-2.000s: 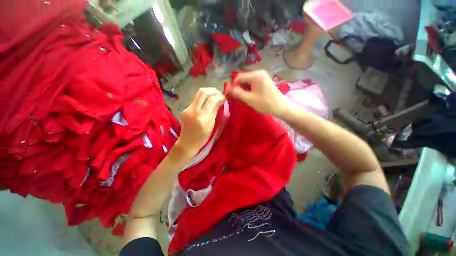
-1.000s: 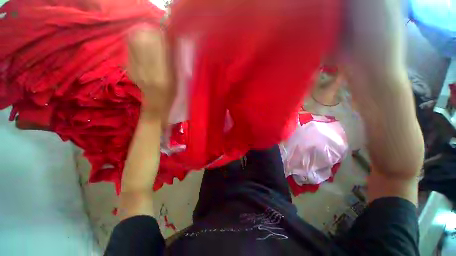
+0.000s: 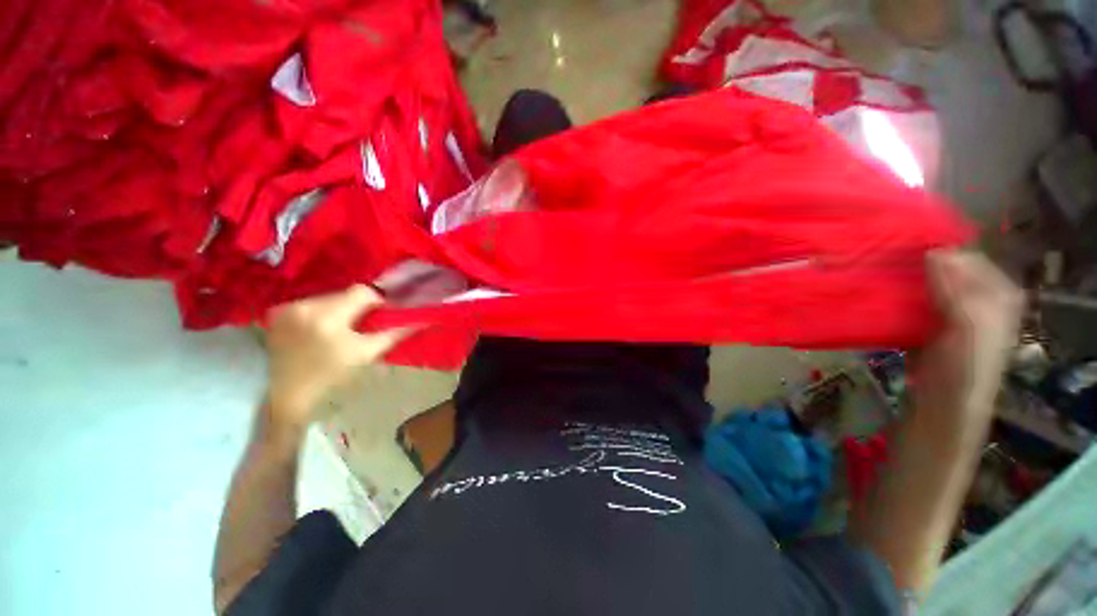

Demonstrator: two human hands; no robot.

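Note:
A red garment piece (image 3: 710, 229) is stretched sideways above my lap, its near edge almost straight. My left hand (image 3: 325, 349) is closed on its left end, where a pale lining (image 3: 421, 280) shows. My right hand (image 3: 972, 301), blurred, is closed on its right end. Some fingertips are hidden by the cloth or blur. A large pile of red garments (image 3: 132, 132) with small pale tabs lies at the upper left, close to the piece's left end.
A red and pale pink pile (image 3: 788, 75) lies on the floor ahead, partly behind the held cloth. Blue cloth (image 3: 770, 467) is at my right side. A pale surface (image 3: 108, 445) is at left, a pale table edge (image 3: 1035, 542) at lower right. Clutter lies at right.
The garment has come down from a raised, blurred position and is now spread wide over my lap. My hands have moved lower and apart. The view has shifted too.

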